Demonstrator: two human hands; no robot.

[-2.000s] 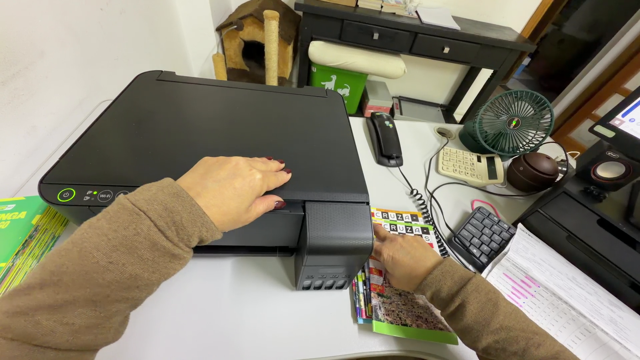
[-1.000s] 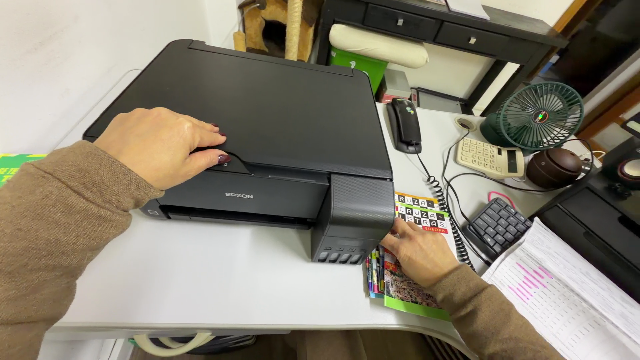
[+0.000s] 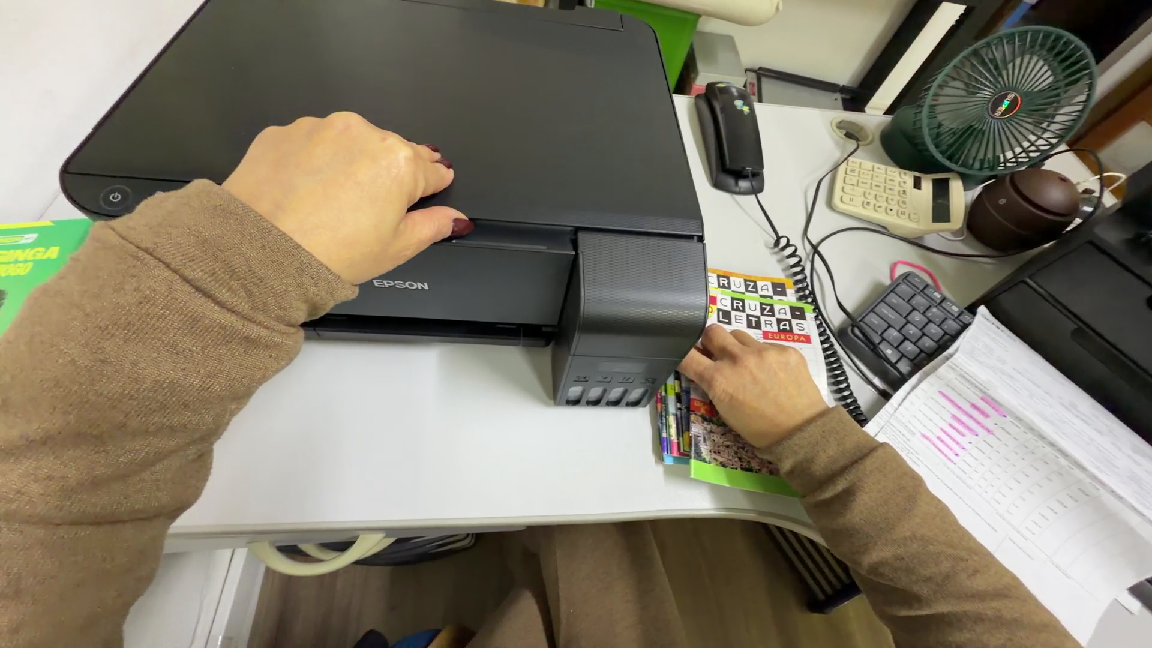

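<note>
A black Epson ink-tank printer [image 3: 540, 117] stands on the white desk with its scanner lid down. My left hand [image 3: 351, 193] rests on the lid near its front edge, thumb at the rim, holding nothing. Beside the ink-tank housing [image 3: 641, 297] on the printer's right lies a pile of puzzle magazines [image 3: 738, 450]. My right hand [image 3: 756, 382] lies on the top magazine, its fingertips close against the housing's side. Whether those fingers press on the housing or grip a magazine, I cannot tell.
Right of the magazines run a coiled cord [image 3: 841, 378] and a small black keyboard [image 3: 909, 328], with printed sheets [image 3: 1017, 450] nearer. Farther back are a telephone handset [image 3: 731, 135], a calculator [image 3: 891, 196], a brown round device [image 3: 1023, 209] and a green fan [image 3: 1003, 103]. A green magazine [image 3: 40, 261] lies left.
The printer's lit front buttons show two seconds ago; now the power button looks unlit. My left hand stays on the lid, and my right hand stays by the magazines. The view has shifted.
</note>
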